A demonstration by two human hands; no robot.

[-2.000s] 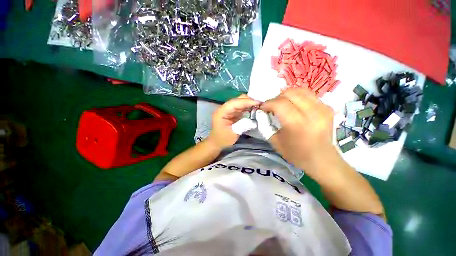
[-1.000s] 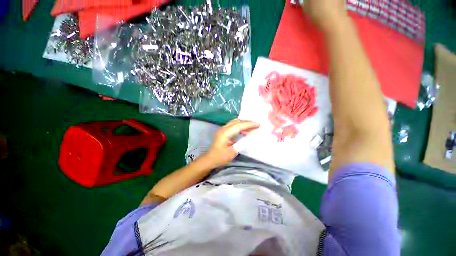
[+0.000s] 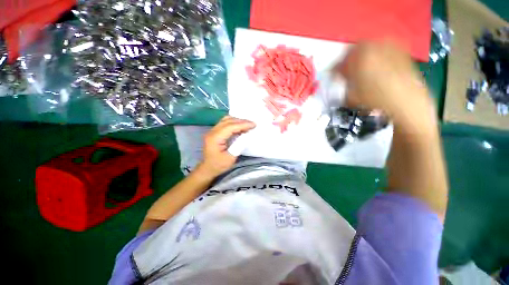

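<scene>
My left hand (image 3: 222,146) is near the front left edge of the white board (image 3: 262,143), fingers bent and apart from the thumb, with nothing seen in it. My right hand (image 3: 371,75) is blurred above the right part of the board; whether it holds anything cannot be told. Red strips (image 3: 286,75) lie in a pile on the board between the hands. Dark blocks (image 3: 351,127) lie on the board just below my right hand, partly hidden by it and the forearm.
Metal clips (image 3: 131,61) are heaped on clear plastic at the left. A red sheet (image 3: 335,19) lies behind the board. Brown cardboard (image 3: 459,83) with dark parts (image 3: 494,61) is at the right. A red plastic stool (image 3: 83,186) is on the floor at lower left.
My right hand left my left hand, reached to the far red sheet, and is now back over the dark blocks. The view has shifted right.
</scene>
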